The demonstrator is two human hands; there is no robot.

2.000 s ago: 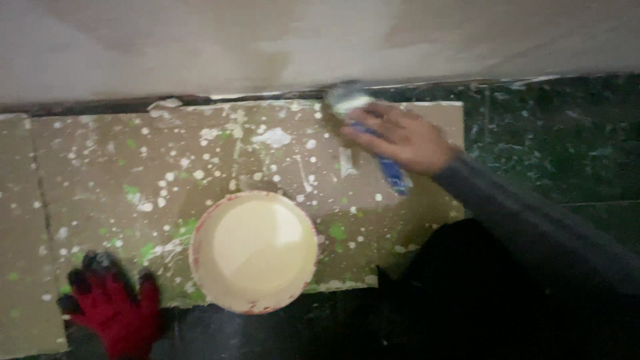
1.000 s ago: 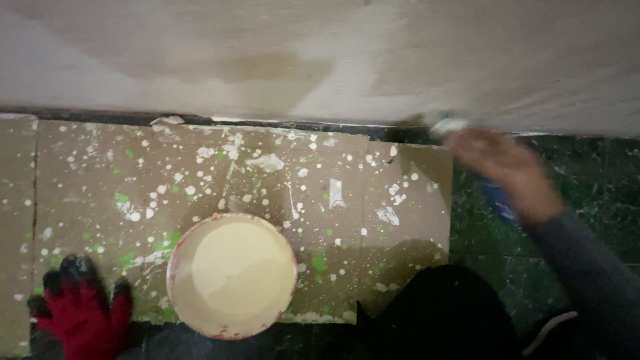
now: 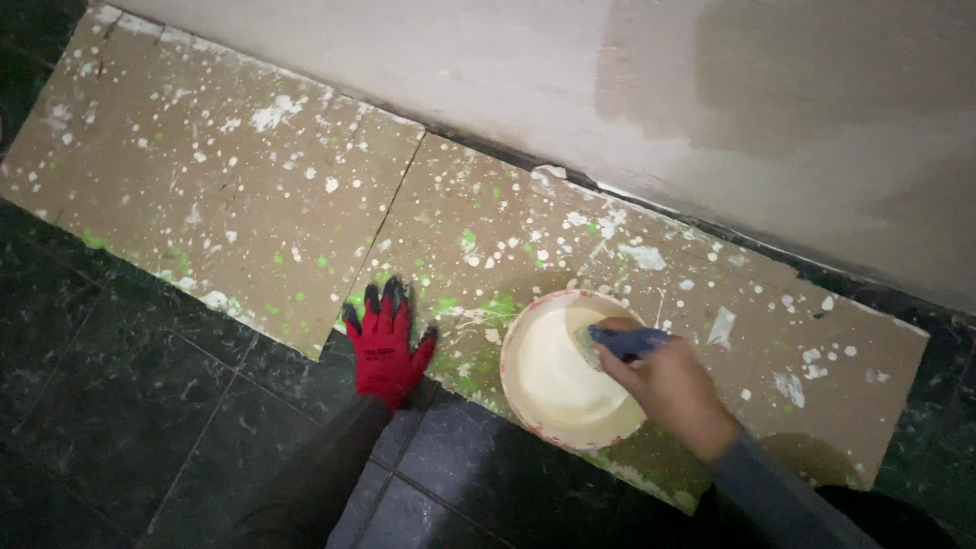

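Note:
My left hand (image 3: 387,343), in a red glove with dark fingertips, rests with its fingers spread on the edge of the paint-spattered cardboard (image 3: 252,175). To its right stands a round bucket (image 3: 518,335) holding cream-white paint (image 3: 553,366). My bare right hand (image 3: 663,374) grips the blue handle of a paintbrush (image 3: 629,342) over the bucket's right side. The bristle end is down inside the bucket, mostly hidden by my fingers, so how deep it sits in the paint cannot be told.
Behind the cardboard runs the foot of a pale wall (image 3: 488,61) with darker, damp-looking patches (image 3: 793,69). A dark strip (image 3: 488,149) lies along its base, with a small flake (image 3: 550,172) beside it. Dark green floor tiles (image 3: 137,366) surround the cardboard.
My right hand has brought the brush from the base of the wall to the bucket. The left hand stays spread on the cardboard's edge. The view has turned and shows more cardboard at the left.

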